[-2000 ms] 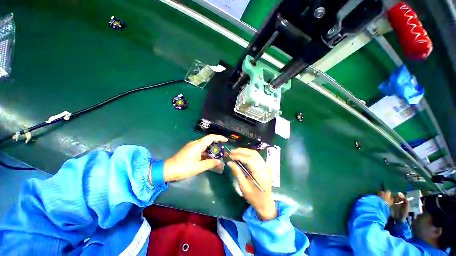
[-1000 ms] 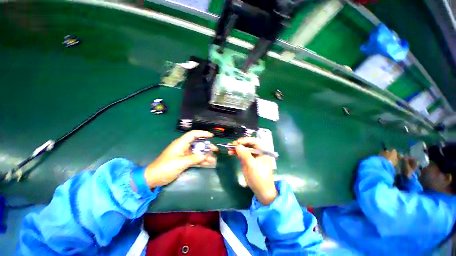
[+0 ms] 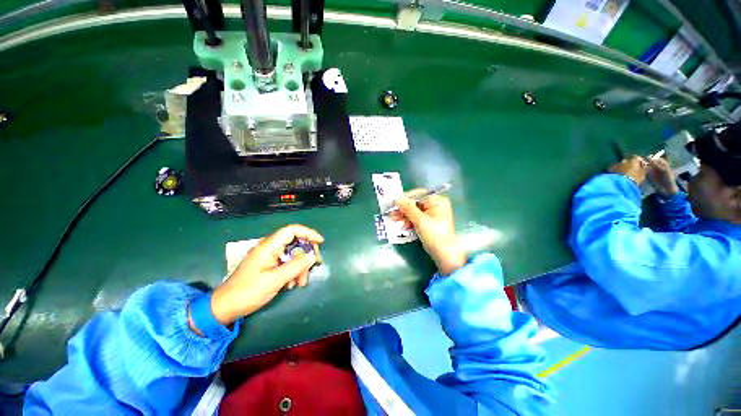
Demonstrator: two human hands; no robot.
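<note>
My left hand (image 3: 264, 275) holds a small round electronic unit (image 3: 298, 250) between thumb and fingers, in front of the press. My right hand (image 3: 431, 223) holds thin tweezers (image 3: 424, 193), their tip at the narrow white adhesive sheet (image 3: 388, 185) that lies on the bench right of the press base. The sheet has small dark marks. My fingers cover part of it. Whether the tips hold a piece is too small to tell.
The press fixture's black base (image 3: 272, 185) has red digits, with a pale green press head (image 3: 260, 73) above. A dotted white card (image 3: 379, 134), a pale pad (image 3: 240, 253) and a black cable (image 3: 77, 207) lie around it. More units (image 3: 168, 181) are spaced along the bench. Another worker (image 3: 650, 244) sits at right.
The view has swung right. My right hand has moved with the tweezers from the unit to the adhesive sheet. My left hand still holds the unit, now apart from the tweezers.
</note>
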